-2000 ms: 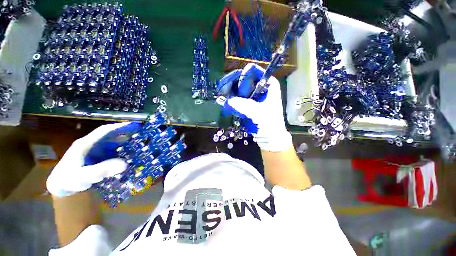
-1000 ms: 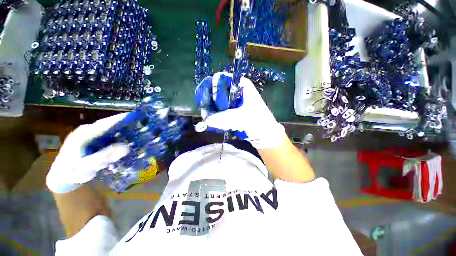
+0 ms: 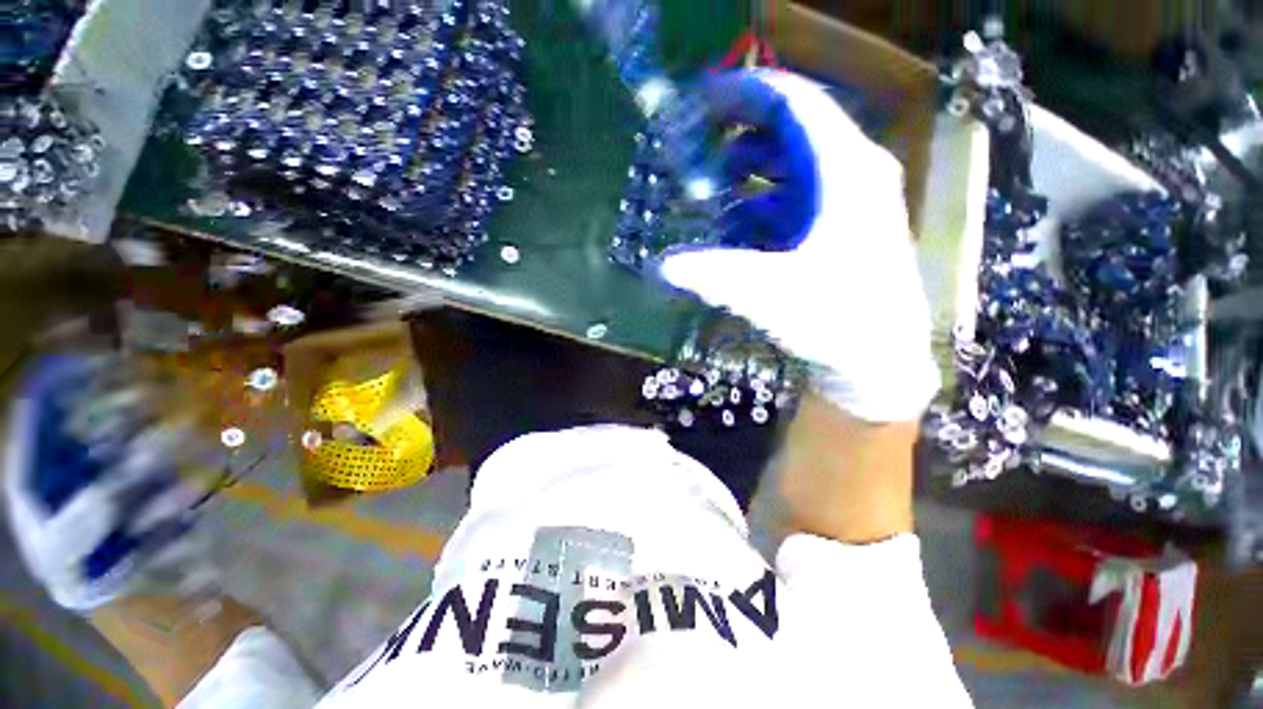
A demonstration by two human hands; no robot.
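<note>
My right hand (image 3: 831,236), in a white glove with blue fingers, is over the green bench. Its curled fingers meet a blurred blue board strip (image 3: 640,76) that runs up to the top edge. Another board strip (image 3: 640,208) lies beside the fingertips. Wired boards with silver rings (image 3: 713,395) hang at the bench edge below this hand. My left hand (image 3: 90,485) is low at the far left and strongly blurred. Thin wires and small rings show near it, but whether it holds anything cannot be told.
The panel stack (image 3: 367,118) stands on the bench at left centre. Foam trays with wired boards are at left (image 3: 118,97) and right (image 3: 956,236). Red handles (image 3: 744,53) show behind my right hand. Below are a carton with yellow mesh (image 3: 371,436) and a red crate (image 3: 1039,589).
My left hand has moved down and left, and the panel seen in it earlier no longer shows. My right hand has moved up and right. The view has turned, revealing the floor carton.
</note>
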